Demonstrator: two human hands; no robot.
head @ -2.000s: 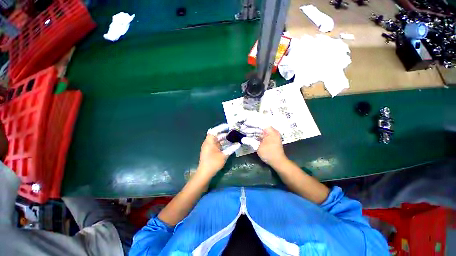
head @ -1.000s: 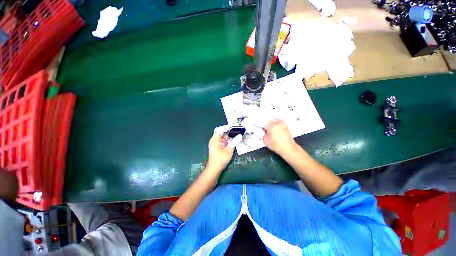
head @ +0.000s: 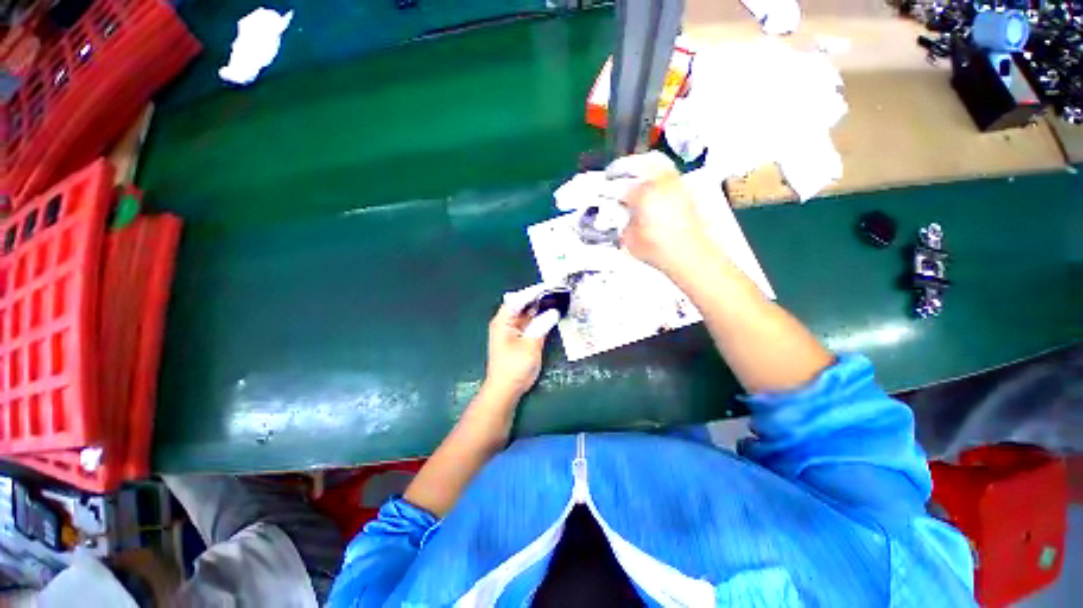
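Note:
My left hand (head: 521, 337), with white covers on the fingertips, holds a small black part (head: 550, 303) at the left edge of the white printed paper mat (head: 641, 302). My right hand (head: 656, 216), also with white fingertips, is farther forward at the foot of the grey post, over the clear-grey jar (head: 603, 221). A white cloth shows at its fingers. Whether the fingers grip the cloth or the jar is unclear. The jar's dark top is not visible.
Grey metal post (head: 645, 74) rises ahead, with an orange-red box (head: 601, 101) behind it. White wipes (head: 760, 109) lie on the brown board (head: 900, 137). A black-silver assembly (head: 930, 271) and small black piece (head: 876, 228) lie right. Red trays (head: 57, 333) stand left.
My right hand has moved forward from beside my left hand to the jar by the post. My left hand still holds the black part and has shifted slightly.

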